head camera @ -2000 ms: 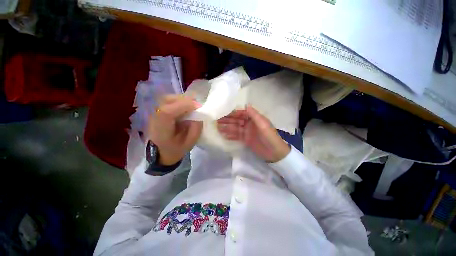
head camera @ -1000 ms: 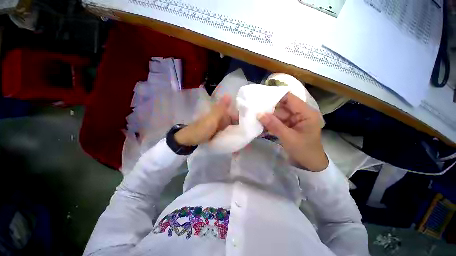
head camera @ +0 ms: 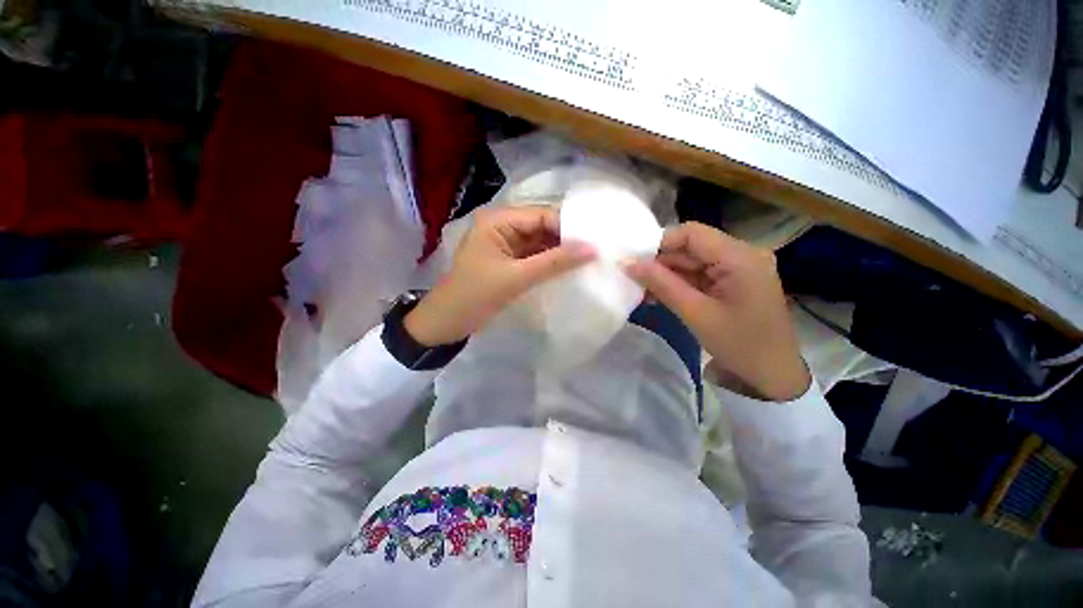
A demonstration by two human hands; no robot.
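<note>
A small folded white fabric piece (head camera: pixel 608 216) is held up over the lap, close below the table edge. My left hand (head camera: pixel 505 267) wears a dark wristband and pinches its left side between thumb and fingers. My right hand (head camera: pixel 724 297) pinches its right side near the middle. A thinner cream part of the cloth (head camera: pixel 582 315) hangs below the fingertips, somewhat blurred. More pale cloth lies on the lap behind the hands, partly hidden by them.
The white table (head camera: pixel 713 54) with a wooden front edge and printed ruler marks crosses the top. A printed paper sheet (head camera: pixel 914 131) lies on it, with black handles (head camera: pixel 1051 137) at right. Stacked white pieces (head camera: pixel 356 214) lie on a dark red container (head camera: pixel 232 226) at left.
The white piece is now spread upright between both hands. My left hand has closed on its left side, and my right hand has shifted slightly right and down.
</note>
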